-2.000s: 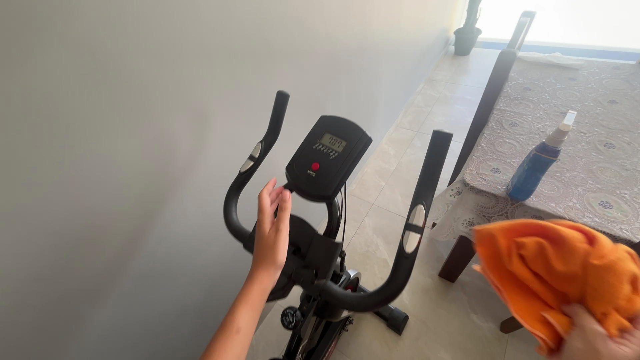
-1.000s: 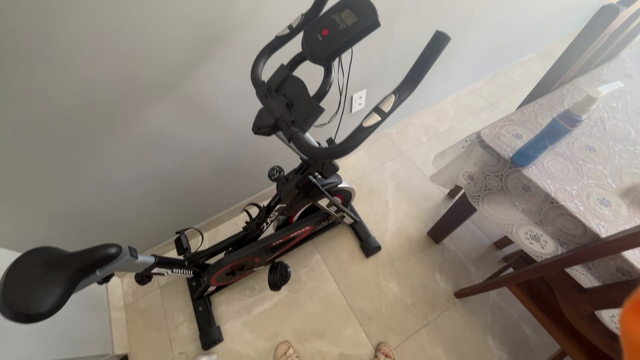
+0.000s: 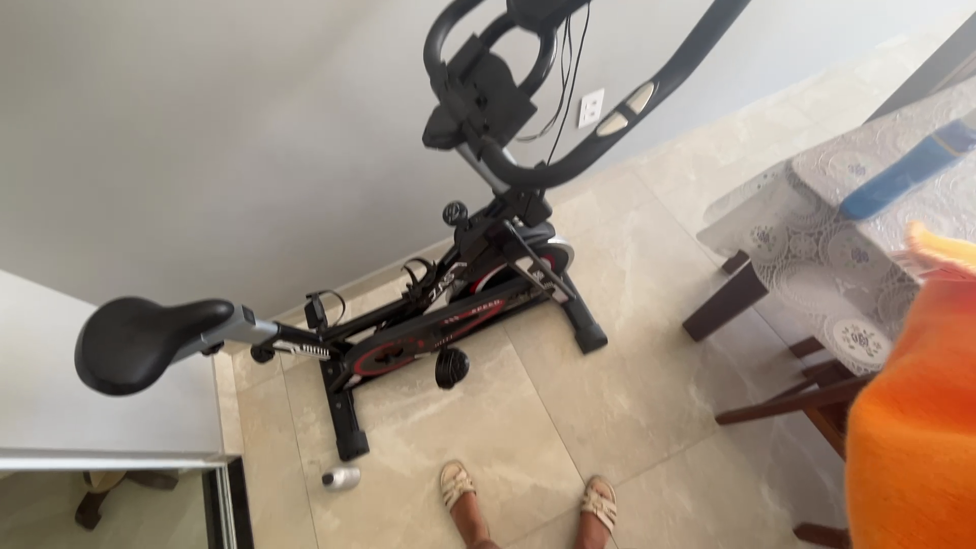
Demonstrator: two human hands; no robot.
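Observation:
Neither of my hands shows now. An orange cloth [image 3: 919, 427] fills the lower right edge of the view; whatever holds it is hidden or out of frame. A black exercise bike stands along the grey wall, its black saddle [image 3: 145, 343] at the left and its curved handlebar [image 3: 564, 171] at the top. The console [image 3: 545, 9] is cut off by the top edge. A pedal [image 3: 452, 367] hangs on the near side of the frame. On the table at the right, a blue bottle [image 3: 903, 171] lies partly cut off by the view's edge.
A table with a lace-patterned cover [image 3: 831, 282] and a brown wooden chair [image 3: 793, 400] stand at the right. A small white container with a dark cap [image 3: 341, 479] lies on the tiled floor near the bike's rear foot. A wall socket [image 3: 591, 108] is behind the handlebar. My sandalled feet show below.
My left hand, earlier beside the console, is out of view. My right hand, earlier on the orange cloth, no longer shows. The view has swung down and left to the whole bike.

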